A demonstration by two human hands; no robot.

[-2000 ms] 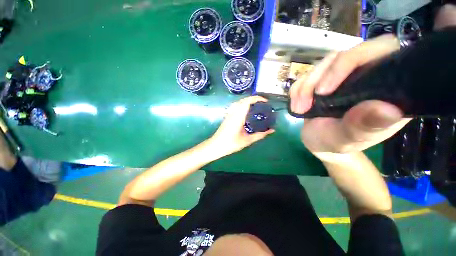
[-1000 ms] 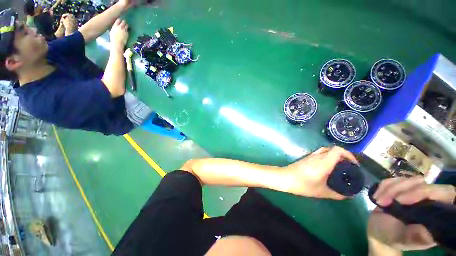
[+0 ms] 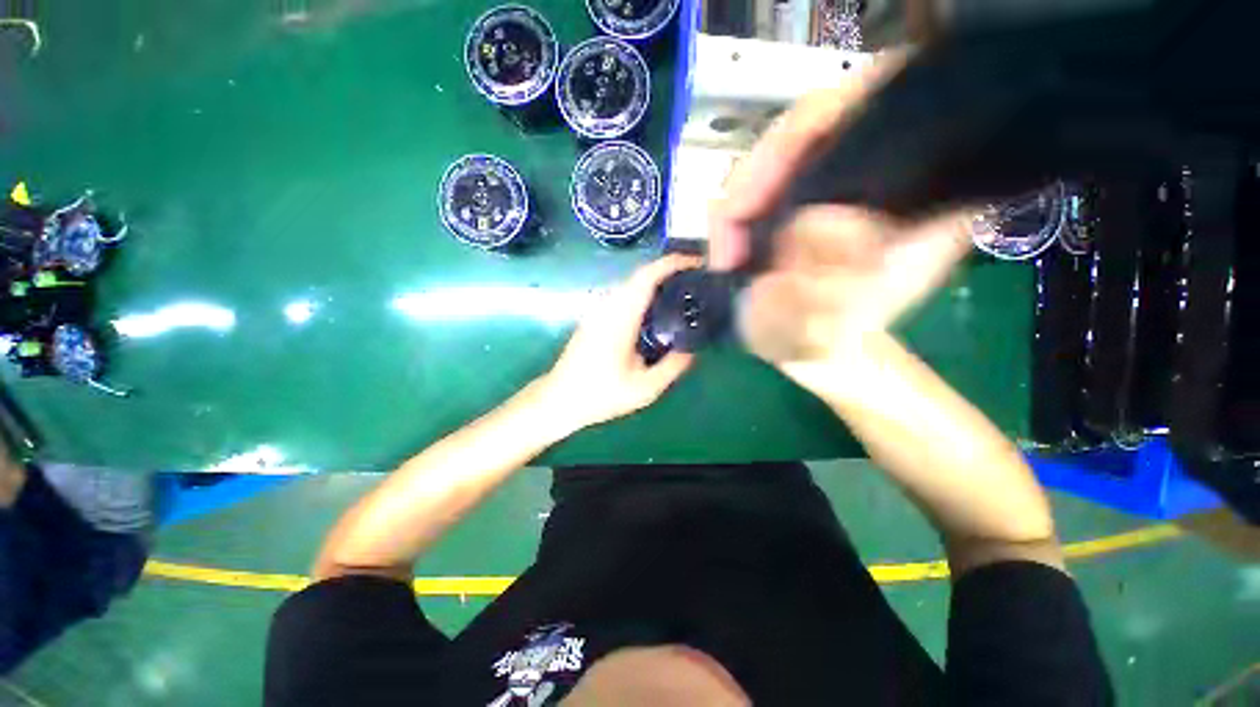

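Observation:
My left hand [image 3: 608, 345] holds a black cylindrical unit [image 3: 684, 312] near the bench's front edge, its plain dark end up. My right hand [image 3: 829, 269] is wrapped around the thick black electric screwdriver [image 3: 953, 118], which is large and blurred. The driver's narrow end is at the right side of the held unit; its tip is hidden, so contact cannot be told. Several other cylindrical units, such as this one [image 3: 616, 189], stand on the green bench mat [image 3: 304, 166] with silver-ringed faces up.
The white screw feeder [image 3: 719, 118] with a blue side stands behind my hands. Wired subassemblies [image 3: 55, 297] lie at far left. Black parts trays [image 3: 1133, 332] stand at right, over blue plastic [image 3: 1147, 477]. Another person's clothed body [image 3: 83, 553] shows at lower left.
The view has swung back from the left side to straight ahead. The driver's narrow end is now at the held unit, where a gap showed before. Both hands keep their holds.

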